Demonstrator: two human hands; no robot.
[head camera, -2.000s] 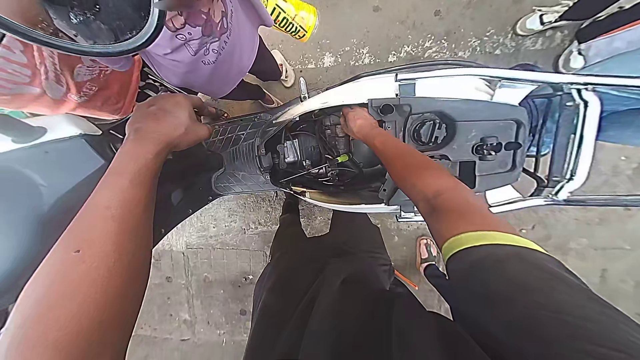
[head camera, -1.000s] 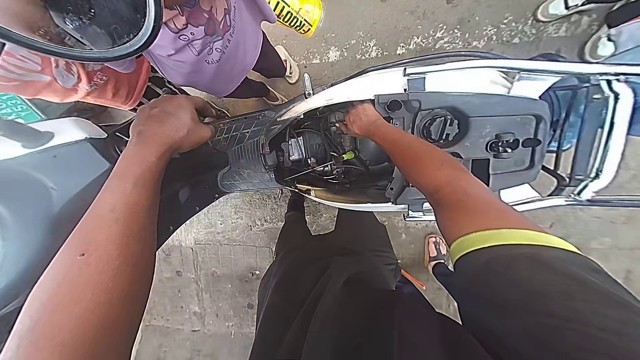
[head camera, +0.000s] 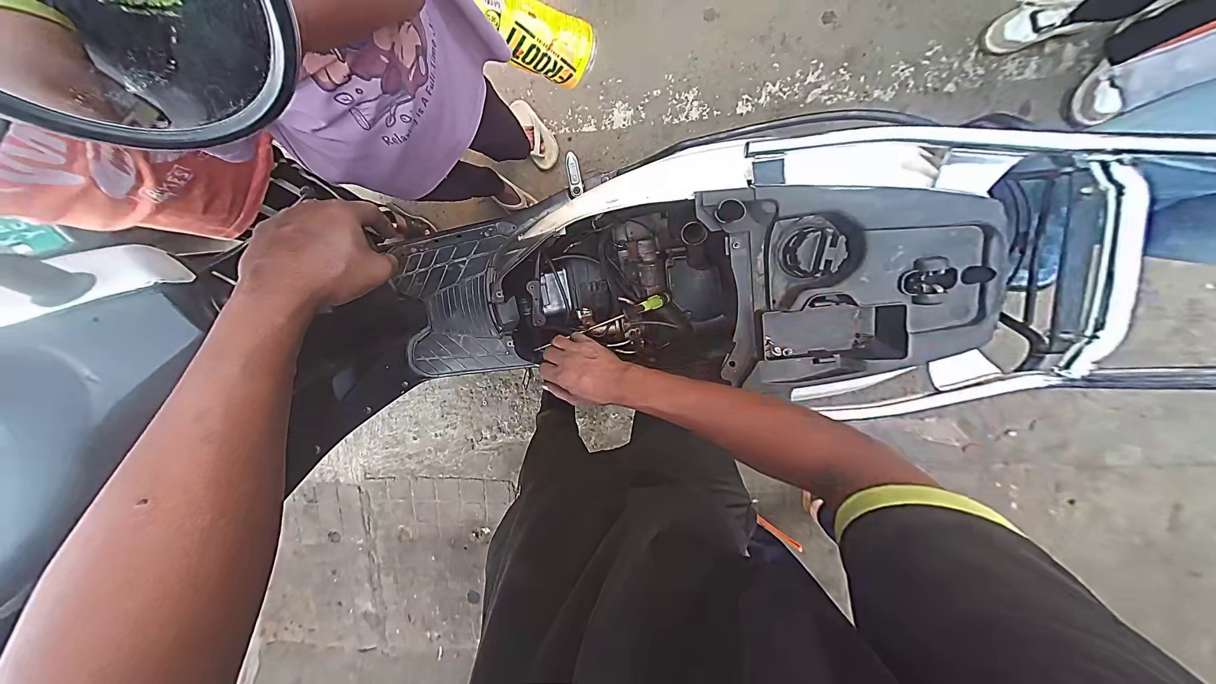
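Note:
A scooter lies across the view with its seat off, and its engine bay (head camera: 622, 285) is uncovered. My right hand (head camera: 584, 370) is at the bay's near edge, fingers bent beside a thin cable; whether they grip it I cannot tell. A yellow-green connector (head camera: 654, 303) shows just right of those fingers. My left hand (head camera: 318, 252) is curled at the front of the scooter, above the ribbed black footboard (head camera: 465, 328); what lies inside it is hidden. The grey plastic panel with the round fuel cap (head camera: 814, 249) is to the right of the bay.
A rear-view mirror (head camera: 152, 71) hangs at the upper left. Beyond the scooter stand people, one in a purple shirt (head camera: 399, 104), near a yellow can-shaped object (head camera: 540, 40). A white and metal rear rail (head camera: 1126, 275) surrounds the scooter's tail. Concrete ground (head camera: 380, 560) lies below.
My right hand has moved out of the far side of the engine bay to its near edge, by the cable. My left hand has stayed at the scooter's front.

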